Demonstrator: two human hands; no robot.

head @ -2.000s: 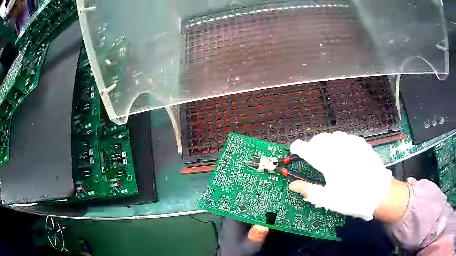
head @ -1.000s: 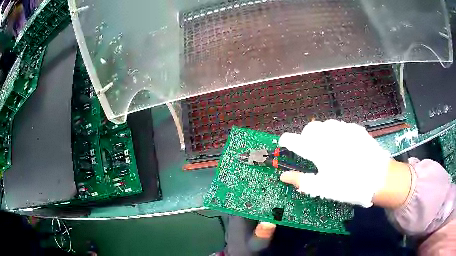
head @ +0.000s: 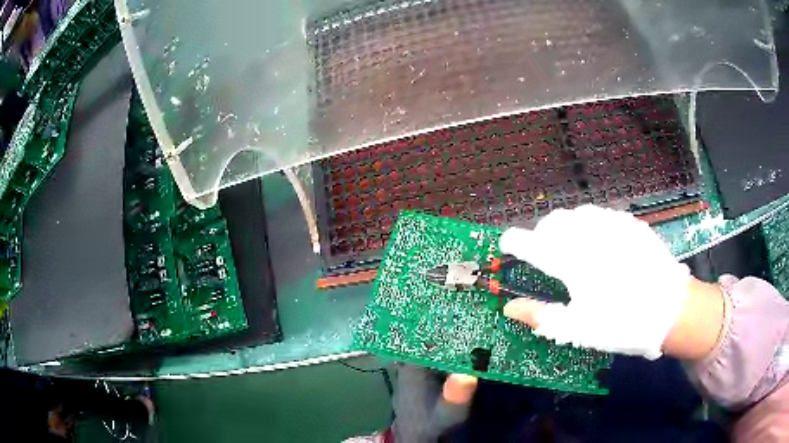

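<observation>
A green circuit board (head: 415,320) is held tilted in front of the bench edge, its side with silvery solder dots facing up. My right hand (head: 601,281), in a white glove with bare fingertips, grips side cutters (head: 457,275) by their black and red handles. The steel jaws point left, over the board's upper left half; whether they touch a lead cannot be told. My left hand (head: 458,389) holds the board's lower edge from below. Only its bare thumb and part of a grey glove show; its other fingers are hidden under the board.
A clear curved shield (head: 234,95) stands over a dark grid tray (head: 484,173) with an orange-brown rim. Boards with components up (head: 195,290) and a black foam sheet (head: 73,225) lie at left. A dark mat (head: 744,164) is at right. Part of another person shows at bottom left.
The board and my right hand with the cutters have shifted slightly in the view. The jaws moved left, then slightly back right. A person's dark-clad part has appeared at bottom left.
</observation>
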